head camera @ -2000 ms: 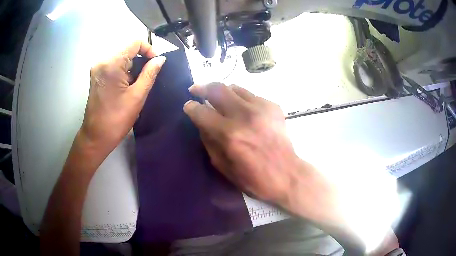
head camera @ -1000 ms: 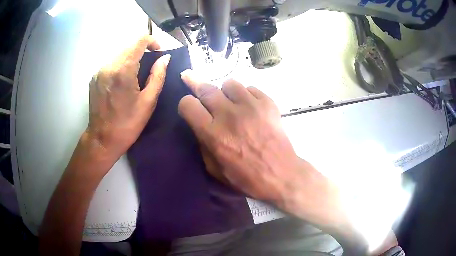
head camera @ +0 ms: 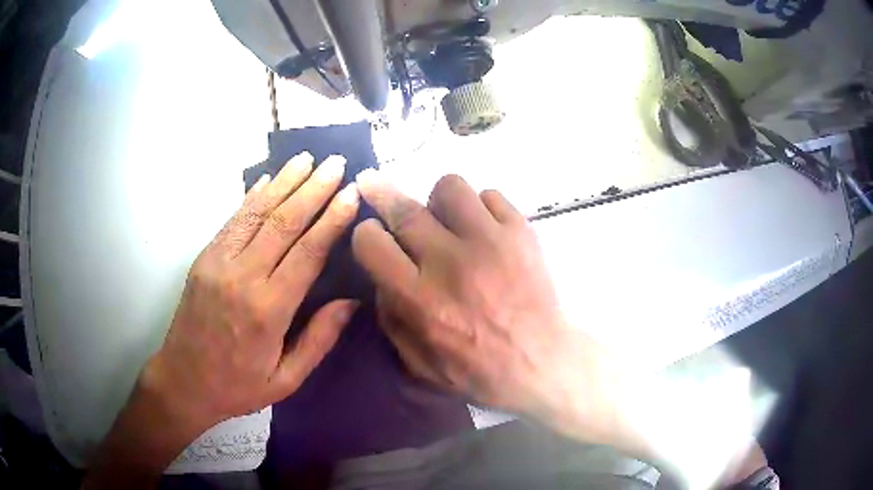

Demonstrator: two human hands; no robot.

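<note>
A dark purple cloth panel lies on the white machine bed and hangs over the front edge. Its top edge is just left of the needle area, which is washed out by the lamp. My left hand lies flat on the cloth, fingers pointing to its top edge. My right hand is bent, with its index fingertip on the cloth's right edge beside my left fingertips. Whether it pinches the cloth is hidden.
The machine head is at the top, with a ribbed pale knob beside the needle. Dark looped scissor handles lie to the right. A printed scale runs along the front edge.
My left hand has let go of its pinch at the cloth's top left and now lies flat on it. The cloth's top edge has shifted slightly towards me. My right hand stays beside it.
</note>
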